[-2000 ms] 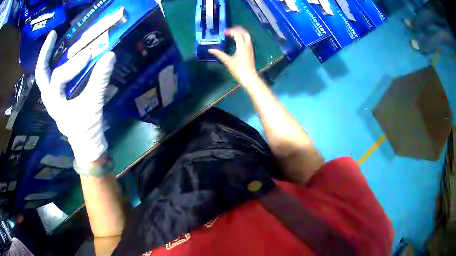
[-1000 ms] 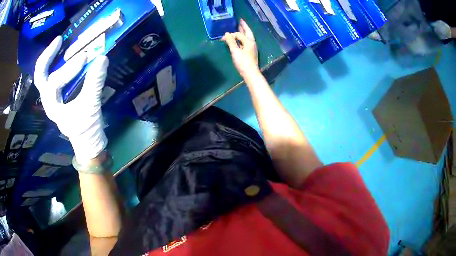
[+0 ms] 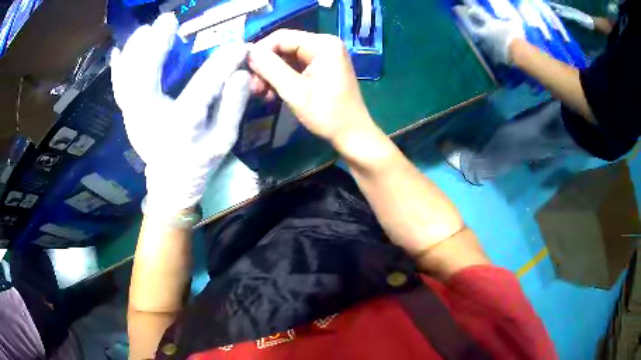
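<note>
A blue and black retail box [image 3: 289,10] stands upright at the upper left of the bench, largely covered by my hands. My left hand [image 3: 186,119], in a white glove, lies over its near upper edge with fingers spread. My bare right hand [image 3: 309,81] is at the same edge, its thumb and fingertips pinched together and touching the gloved fingertips. Any tape between them is too small to make out. The blue tape dispenser [image 3: 370,65] lies on the green bench just beyond my right hand.
More printed boxes [image 3: 91,186] are piled at left, beside crinkled clear plastic [image 3: 79,74]. At upper right a person's gloved hand [image 3: 492,31] is on blue boxes [image 3: 552,42] by the bench edge. A brown carton [image 3: 590,225] is on the floor at right. Another person is partly visible at lower left.
My right hand has moved left from the dispenser to my left hand at the box edge. My left hand's fingers have shifted. A person has come in at right and handles the blue boxes.
</note>
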